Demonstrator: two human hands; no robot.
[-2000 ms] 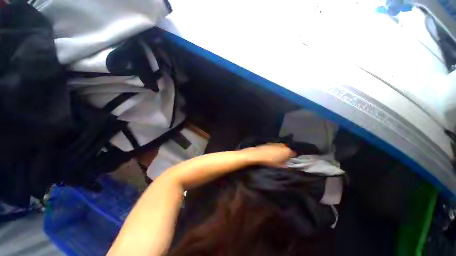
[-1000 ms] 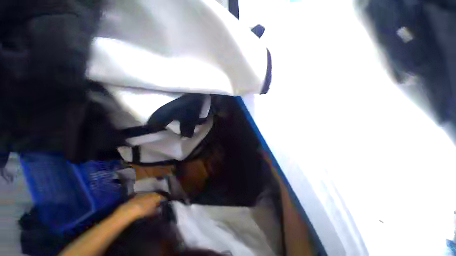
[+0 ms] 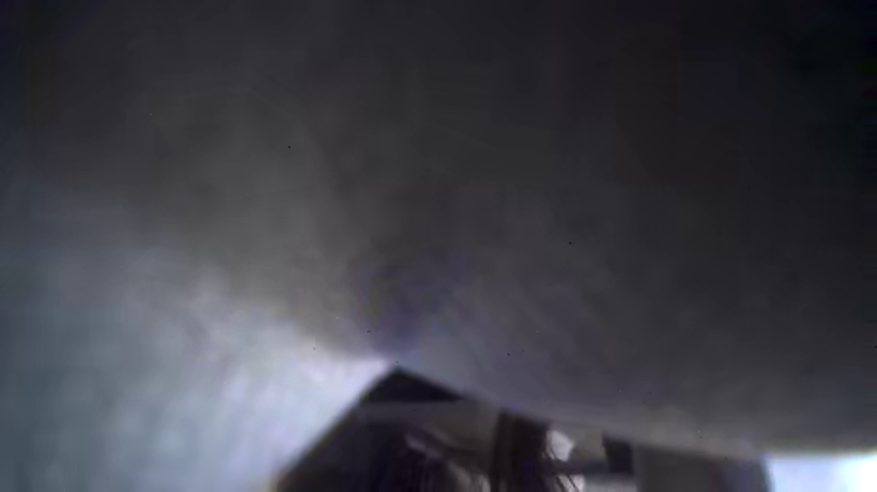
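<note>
A blurred grey to black surface point(image 3: 500, 192), too close to the camera to identify, covers most of the head view. Its left side is paler and bluish. Below its lower edge, dark and whitish shapes point(image 3: 452, 452) show in a small gap at the bottom; they may be cloth, but I cannot tell. Neither my left hand nor my right hand can be seen. The garment pieces are not recognisable.
A bright white patch point(image 3: 827, 473) shows at the bottom right corner. Dark strands like hair hang at the bottom middle. Everything else is hidden behind the close surface.
The close surface now blocks nearly the whole view. The table, the white and black cloth, the blue basket and the bare arms seen before are no longer visible.
</note>
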